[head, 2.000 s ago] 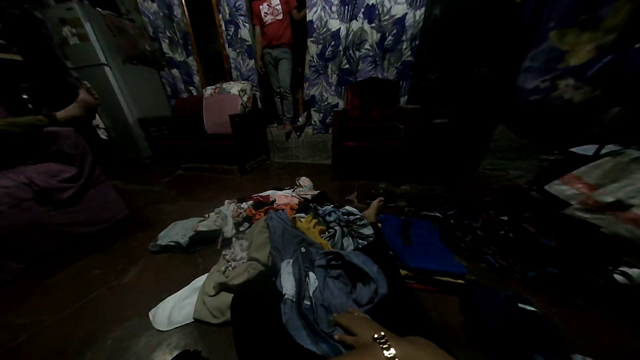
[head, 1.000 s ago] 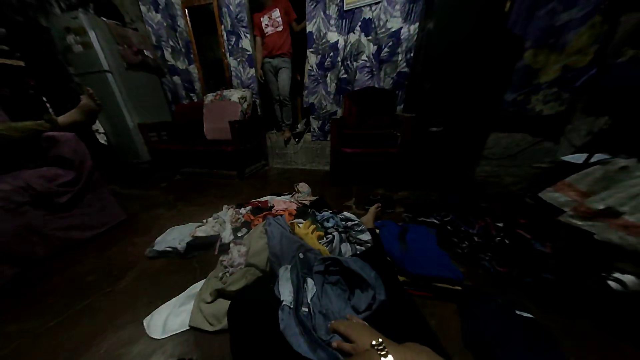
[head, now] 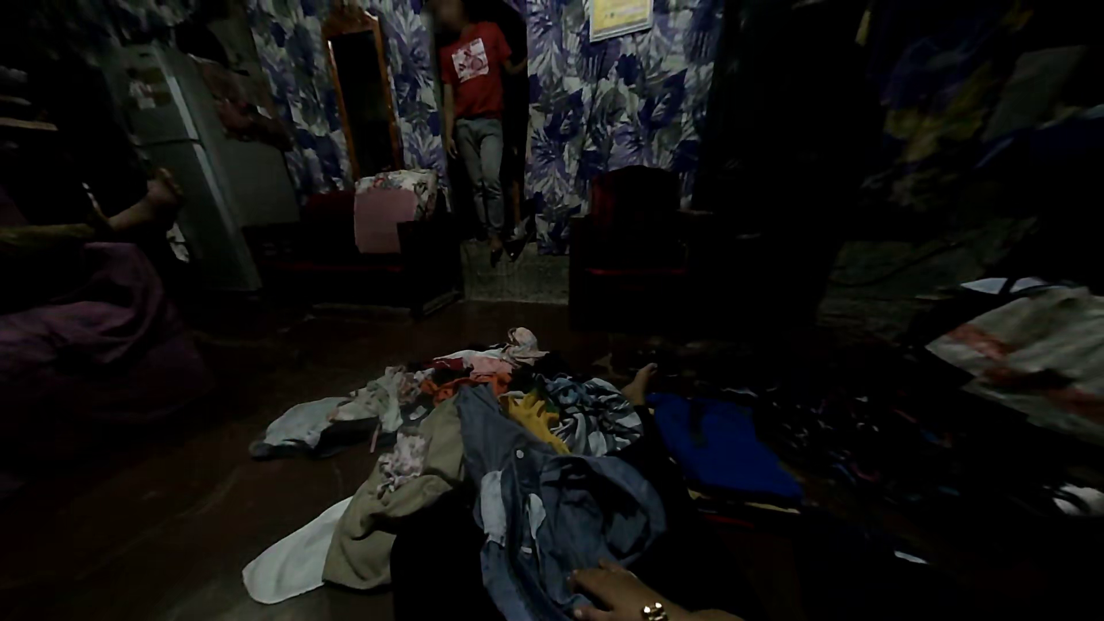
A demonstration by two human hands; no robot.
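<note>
My right hand (head: 614, 592), with a metal-banded watch at its wrist, rests on a blue-grey denim garment (head: 569, 509) at the bottom of the view. Whether its fingers grip the cloth is not clear. The denim lies across my lap and onto a heap of loose clothes. Beside it on the left are an olive garment (head: 371, 535) and a white cloth (head: 297, 556). Farther back lie a yellow cloth (head: 536, 418), an orange one (head: 466, 385) and a striped garment (head: 599, 414). My left hand is out of view.
Folded blue cloth (head: 729, 448) lies right of the heap, near a bare foot (head: 640, 384). A large pale sack (head: 1035, 354) stands farther right. A person in a red shirt (head: 477, 69) stands in the doorway. A dark armchair (head: 634, 233) and a refrigerator (head: 185, 164) are behind. Another person's leg shows at left.
My right hand has stayed on the denim garment, whose folds have shifted a little. The view has tilted slightly.
</note>
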